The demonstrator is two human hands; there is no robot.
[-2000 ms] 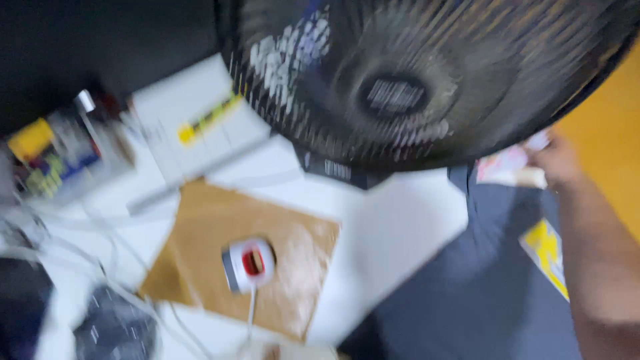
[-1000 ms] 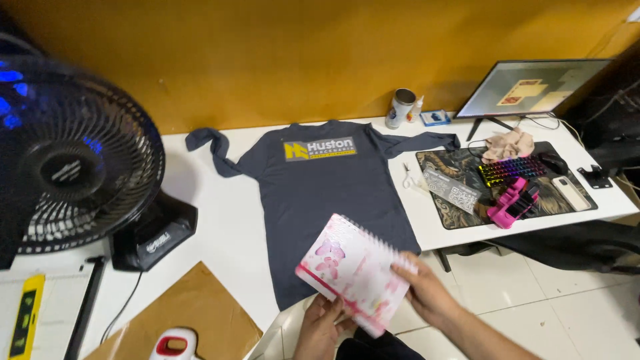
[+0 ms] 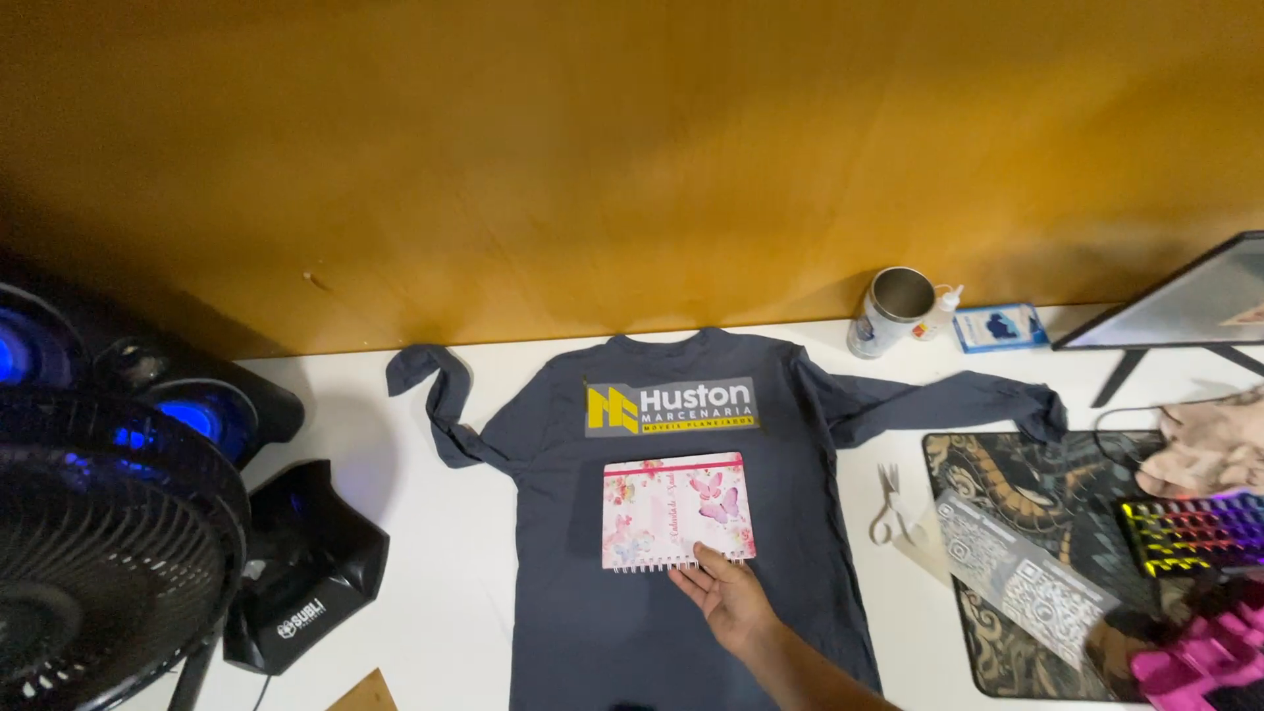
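A spiral-bound notebook (image 3: 657, 509) with pink butterflies and flowers on its cover is over the middle of a dark long-sleeved shirt (image 3: 681, 632). My right hand (image 3: 726, 592) grips its wire-bound lower edge, the thumb on the cover and the fingers beneath. The notebook lies sideways, spiral toward me. Above it, a printed transfer (image 3: 671, 407) with a yellow and white logo sits across the upper back of the shirt. Both sleeves are spread out, the left one twisted. My left hand is out of view.
Left stand a black fan (image 3: 109, 553) and a black device (image 3: 306, 568). Along the wall are a steel tumbler (image 3: 889, 311), a small bottle (image 3: 938, 314), a blue box (image 3: 999, 328) and a monitor (image 3: 1175, 296). Scissors (image 3: 889, 506), a patterned mat (image 3: 997, 642) and a lit keyboard (image 3: 1195, 533) lie right.
The notebook, held by both hands a second ago, has moved over the shirt, turned sideways, and is in my right hand alone. My left hand has left the view.
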